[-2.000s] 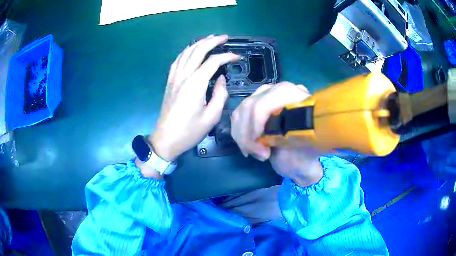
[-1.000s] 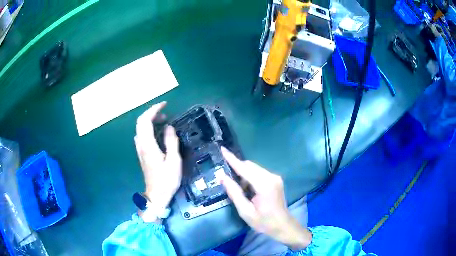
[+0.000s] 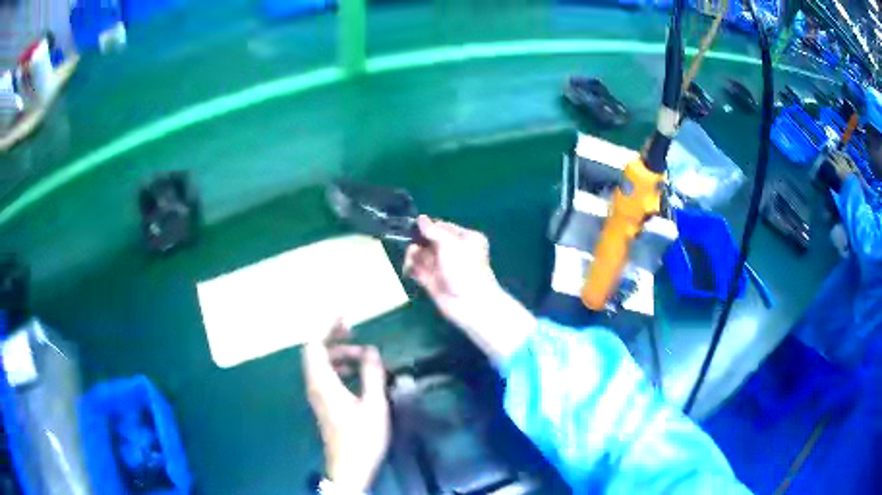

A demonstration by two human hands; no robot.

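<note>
My right hand (image 3: 453, 266) is stretched forward with its fingertips on the near right end of a dark device housing (image 3: 372, 208), just beyond the cream-white paper sheet (image 3: 300, 300). My left hand (image 3: 348, 411) is low in the middle, fingers apart and empty, near the sheet's front edge. The holding fixture (image 3: 450, 425) lies between my left hand and my right sleeve, blurred; I cannot tell what lies on it. The yellow-orange screwdriver (image 3: 619, 232) hangs on its cable in front of the screw feeder (image 3: 577, 266).
A small blue parts bin (image 3: 135, 445) and shiny plastic (image 3: 44, 396) are at the lower left. Another dark housing (image 3: 169, 211) stands back left, and one (image 3: 595, 101) back right. Right of the feeder are a blue bin (image 3: 706, 256) and a hanging dark cable. Another worker's sleeve (image 3: 851, 213) shows far right.
My right hand has moved from the opened housing at the fixture out to a housing beyond the sheet. My left hand has come away from the opened housing. The view has tilted up.
</note>
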